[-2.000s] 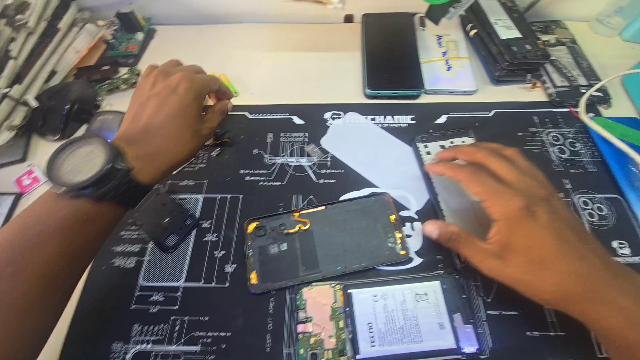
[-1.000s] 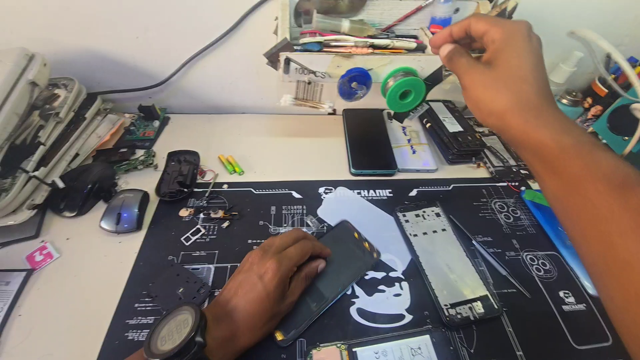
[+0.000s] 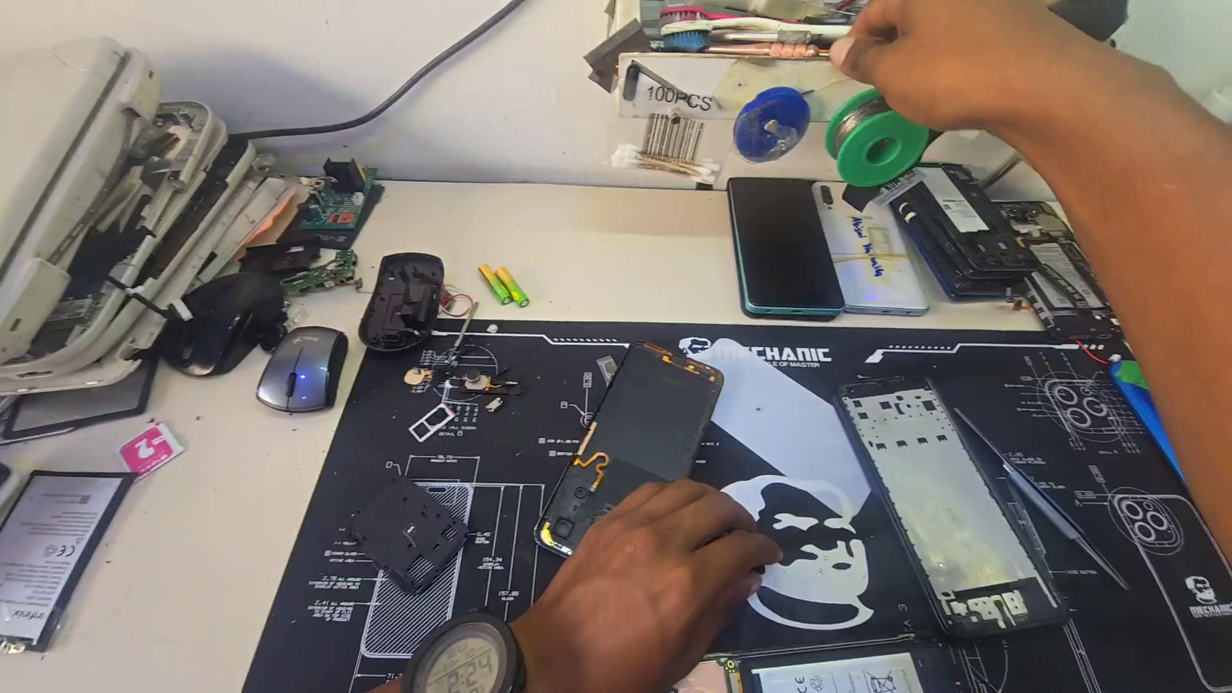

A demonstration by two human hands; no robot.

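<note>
My left hand, with a watch on its wrist, rests at the lower end of a dark phone back cover, which lies with its inner side up on the black repair mat. The fingers hide part of that end, so their hold is unclear. Raised at the top right, my right hand has its fingertips together at a rack of brushes and thin tools; whether they pinch something is hidden. A bare phone frame lies right of the cover, beside metal tweezers.
Behind the mat are phones, stacked phone parts and two batteries. A green solder spool hangs below my right hand. At left are a computer mouse and old devices. An opened phone reaches the bottom edge.
My right hand has gone from above the phone frame up to the tool rack. My left hand has come from the mat's far left to the back cover, which has turned to a steeper angle.
</note>
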